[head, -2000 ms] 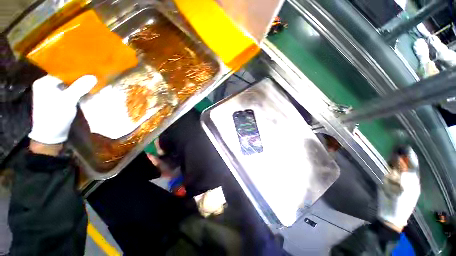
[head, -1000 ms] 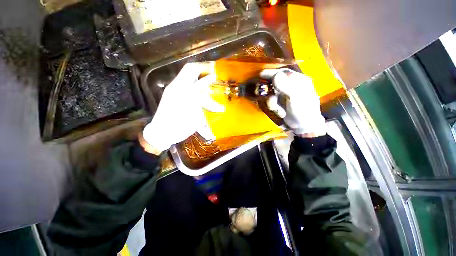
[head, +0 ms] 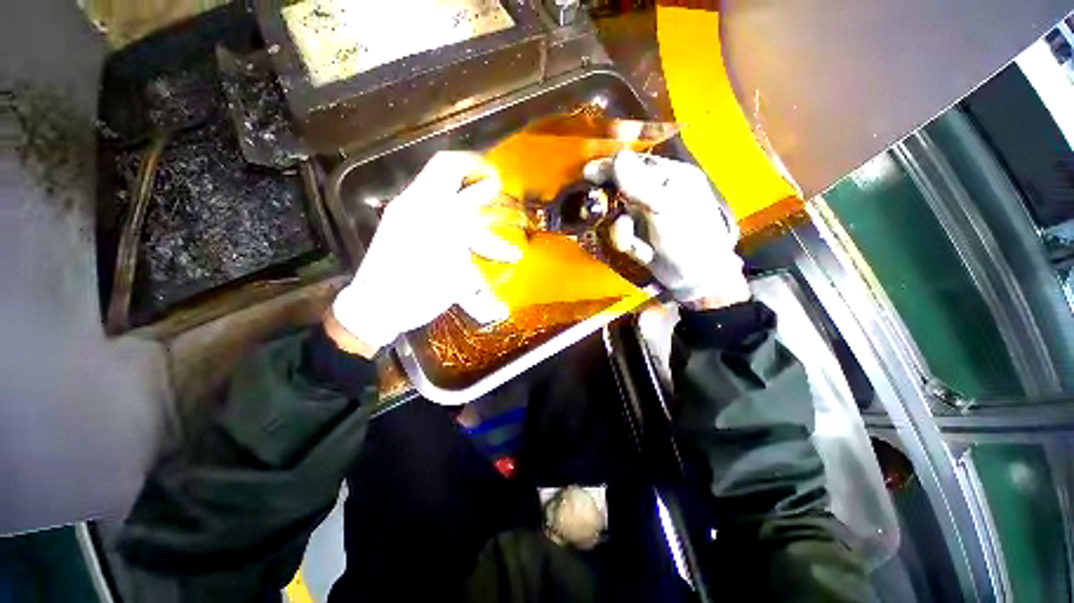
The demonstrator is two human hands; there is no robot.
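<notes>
My left hand (head: 430, 247), in a white glove, grips the orange sheet (head: 559, 277) over the near steel tray (head: 477, 388). My right hand (head: 683, 224), also gloved, holds a small dark wound part (head: 583, 207) with a bright centre. The part is against or just above the sheet, between the two hands. The sheet looks bent, with one portion behind the part and one below it. Thin copper wire pieces (head: 465, 344) show in the tray below the sheet. The fingertips around the part are partly hidden.
The solder pot (head: 400, 35) with a bright top stands behind the tray. A black dross tray (head: 224, 236) holding a thin stick (head: 132, 236) is at the left. A yellow-orange strip (head: 713, 112) curves at the right by a grey panel. The side steel tray (head: 842, 436) and green conveyor (head: 895, 224) are at the right.
The view has swung left from the side tray and conveyor. My right hand came from the conveyor to the sheet with the part. Since one second ago, the part has turned slightly in the fingers.
</notes>
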